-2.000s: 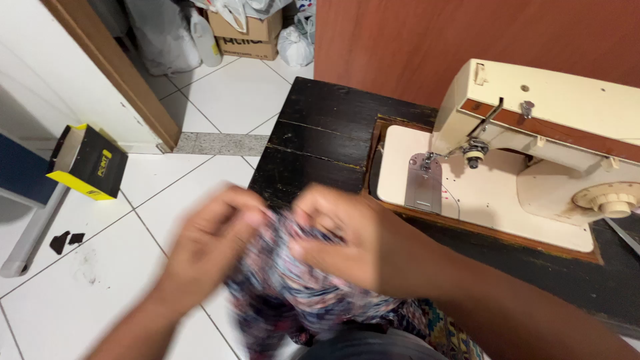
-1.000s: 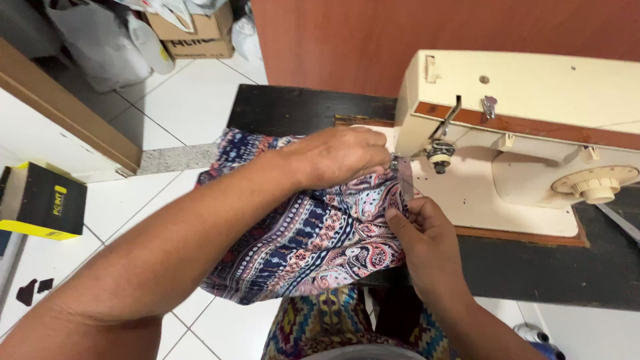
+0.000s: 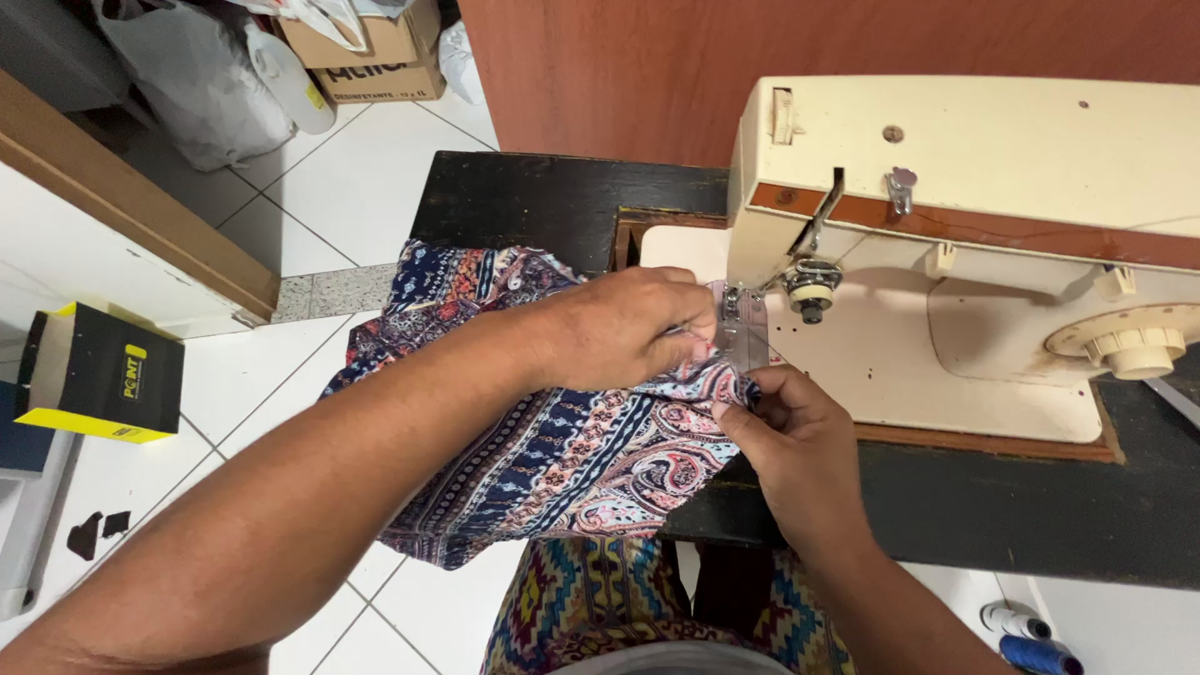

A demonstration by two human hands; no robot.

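A patterned fabric in navy, white and coral lies over the left part of the black table and hangs past its front edge. My left hand grips its upper edge just left of the needle area of a cream sewing machine. With thumb and fingers, my right hand pinches the fabric's right edge, in front of the metal needle plate. The presser foot is close beside my left fingers; whether it is raised or lowered I cannot tell.
The black wooden table holds the machine. Thread spools are at the lower right. On the tiled floor to the left stand a black and yellow box, dark scraps, a plastic bag, a jug and a cardboard box.
Two seconds ago both hands held the fabric bunched at the table's front left; since then it has been spread beside the machine. Over the last second both hands have stayed near the presser foot.
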